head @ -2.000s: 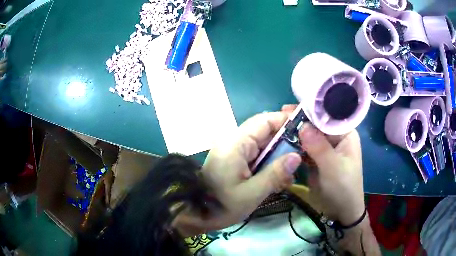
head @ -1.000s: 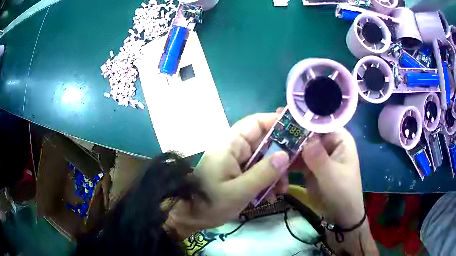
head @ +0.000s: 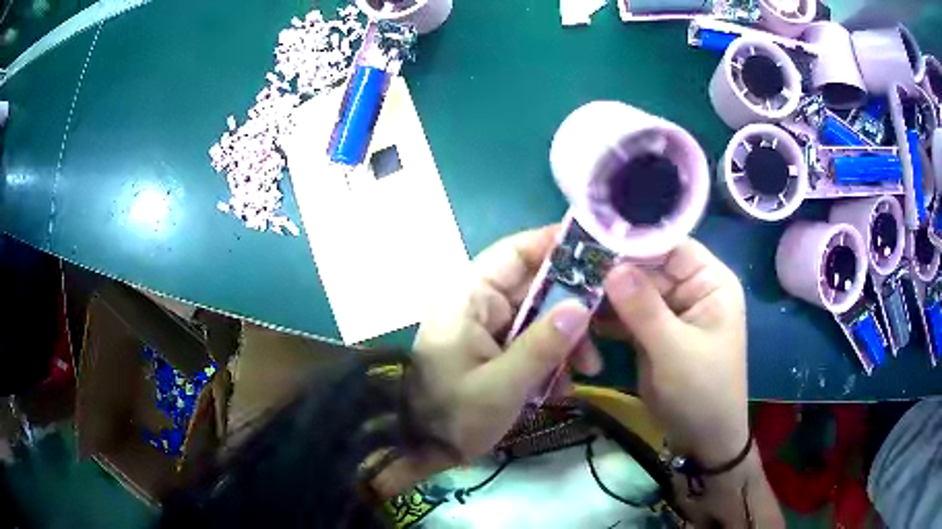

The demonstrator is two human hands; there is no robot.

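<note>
A pale pink fan unit (head: pixel 630 178) is held above the table's near edge, its round head up with a dark centre. A circuit board (head: pixel 581 262) shows in its open handle, with a greyish battery partly under my left thumb. My left hand (head: pixel 485 346) holds the handle from the left. My right hand (head: pixel 671 325) grips the handle's right side just below the head, thumb beside the board. Some fingertips are hidden behind the unit.
A white card (head: pixel 387 248) lies left, another unit's blue battery (head: pixel 357 116) over its top. A heap of tiny pink parts (head: pixel 253 165) is beside it. Many fan units (head: pixel 764 170) crowd the right. A white scrap (head: pixel 582 10) is at the top. A cardboard box (head: pixel 129 413) is below left.
The held unit's head has moved slightly left and tilted, so its side shows again. The board faced up more one second ago. Both hands keep hold of the unit.
</note>
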